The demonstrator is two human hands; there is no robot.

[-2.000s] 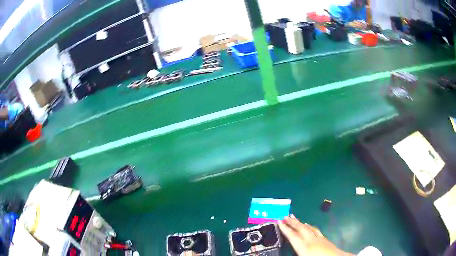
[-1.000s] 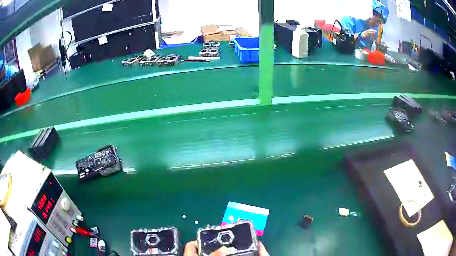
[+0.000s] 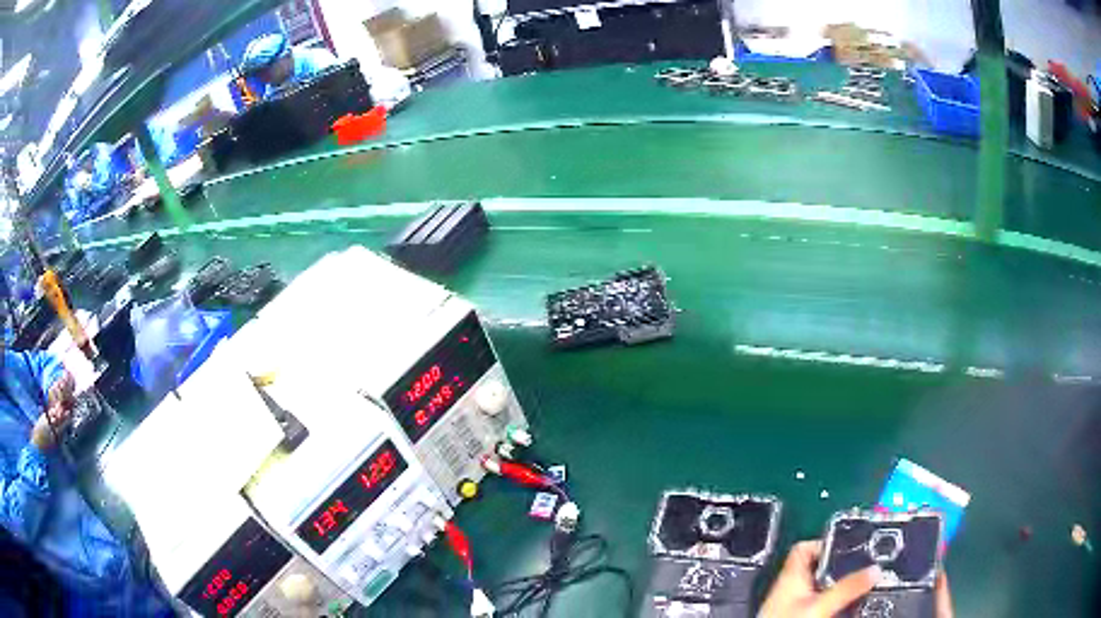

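A device unit (image 3: 914, 543) with a pale rugged rim and a hexagonal ring is held at the lower right. My left hand (image 3: 811, 588) grips its left side, with the thumb across its front. My right hand (image 3: 943, 596) shows only as a sliver at its right edge; the rest is hidden or cut off. A second unit (image 3: 751, 531) lies on the bench to the left, untouched. A colour card (image 3: 920, 485), cyan and white, lies behind the held unit and is partly covered by it.
White power supplies (image 3: 378, 408) with red digits stand at left, with red leads (image 3: 522, 473) and black cables (image 3: 577, 575) in front. A circuit board unit (image 3: 610, 307) and black blocks (image 3: 441, 234) lie behind. A person in blue (image 3: 54, 483) sits at far left. A blue bin (image 3: 945, 101) stands across the bench.
The view has turned left, bringing the power supplies fully in. Two seconds ago my right hand was by the card and unit; since one second ago both hands have been at the unit.
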